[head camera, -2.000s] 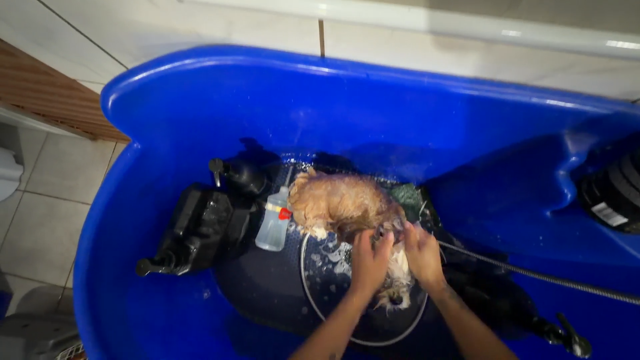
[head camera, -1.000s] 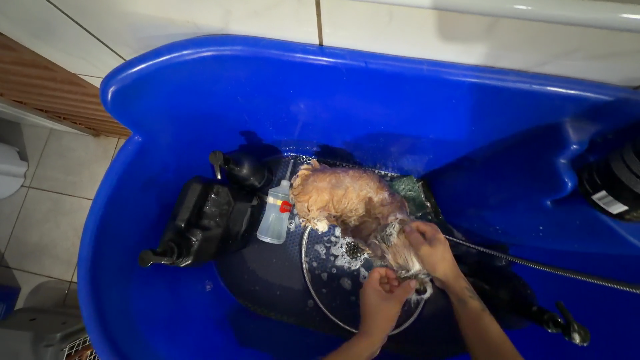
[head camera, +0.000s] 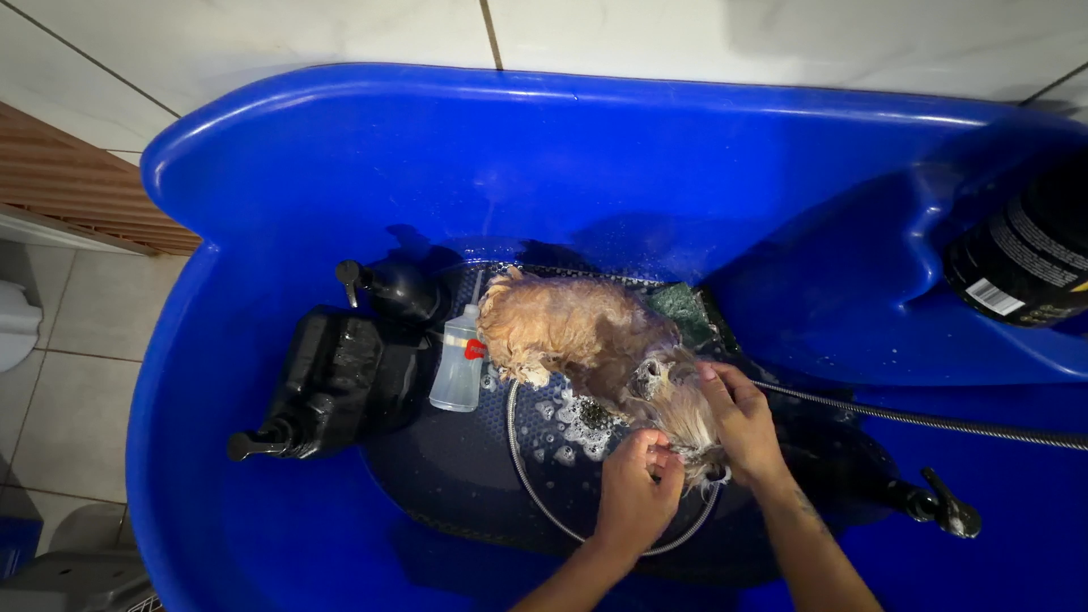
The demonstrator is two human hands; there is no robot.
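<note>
A wet, lathered tan dog [head camera: 578,327] stands on a dark textured mat [head camera: 476,476] in a blue plastic tub [head camera: 544,170], its head toward me. My left hand [head camera: 642,484] touches the near side of its muzzle with curled fingers. My right hand [head camera: 739,416] lies against the other side of the head, fingertips in the fur by the ear. Whether either hand grips the fur cannot be told. Soap foam [head camera: 586,425] lies on the mat beside the dog. Behind its rump leans a clear squeeze bottle [head camera: 459,365] with a red mark.
Black pump bottles [head camera: 331,374] lie at the left, another [head camera: 918,501] at the right. A metal shower hose [head camera: 918,416] loops across the mat and runs right. A green scouring pad [head camera: 680,310] sits behind the dog. A large black container [head camera: 1028,246] rests on the tub's right ledge.
Both hands were together on the dog's head and neck two seconds ago; they are now apart, on either side of the head. The dog's head shows more plainly now.
</note>
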